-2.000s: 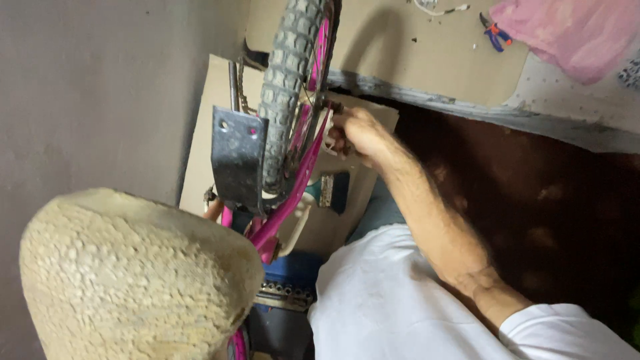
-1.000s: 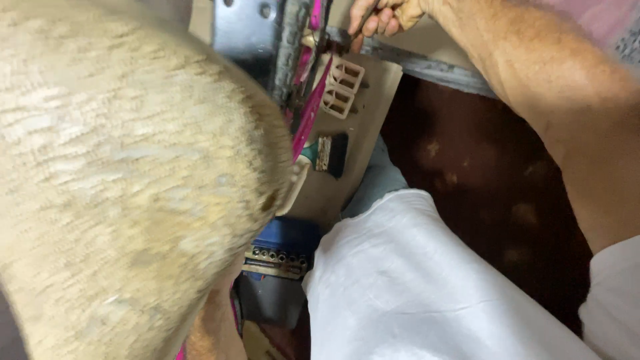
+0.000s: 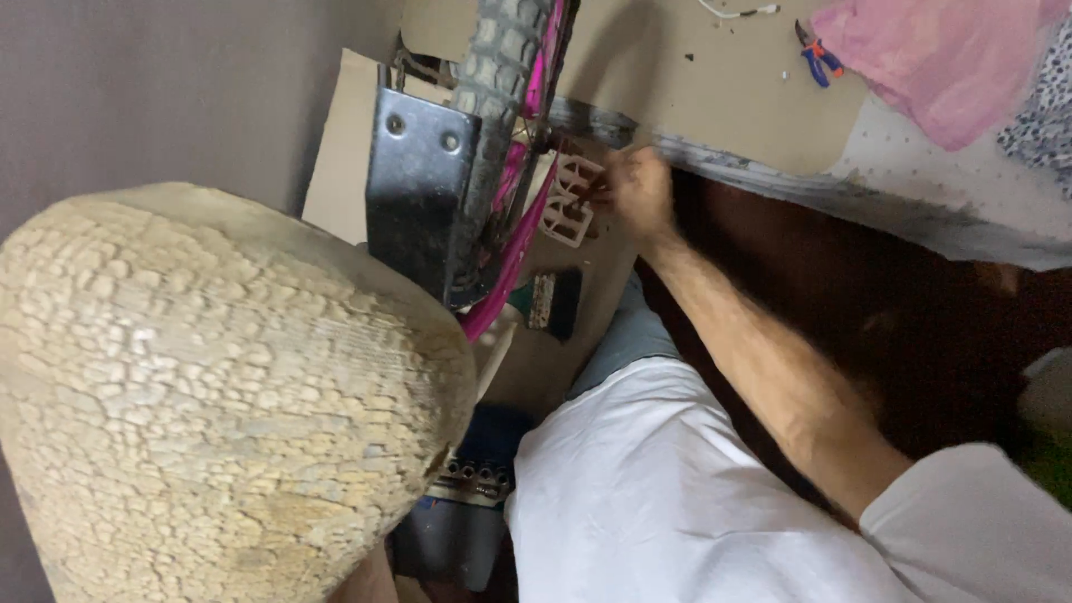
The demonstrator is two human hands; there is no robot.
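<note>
My right hand (image 3: 641, 188) is blurred beside the rear of a bicycle, close to a cream plastic pedal (image 3: 571, 201); its fingers curl, and whether they hold anything cannot be told. A knobby tyre (image 3: 494, 75) rises past a dark metal plate (image 3: 421, 176) with two holes. A magenta frame tube (image 3: 515, 264) slants down from the wheel's hub area. The cracked cream saddle (image 3: 226, 394) fills the lower left. My left hand is hidden behind the saddle; only part of an arm shows below it.
A paintbrush (image 3: 554, 303) lies on the cardboard (image 3: 335, 159). Below is a blue and grey toolbox (image 3: 452, 536) with sockets. Pliers (image 3: 818, 54) with blue and orange handles, a white cable (image 3: 737, 12) and a pink cloth (image 3: 938, 67) lie at the upper right. A grey wall (image 3: 167, 92) borders the left.
The view has shifted strongly. The saddle fills less of it than one second ago, and the tyre and pliers show again. My right hand remains near the wheel.
</note>
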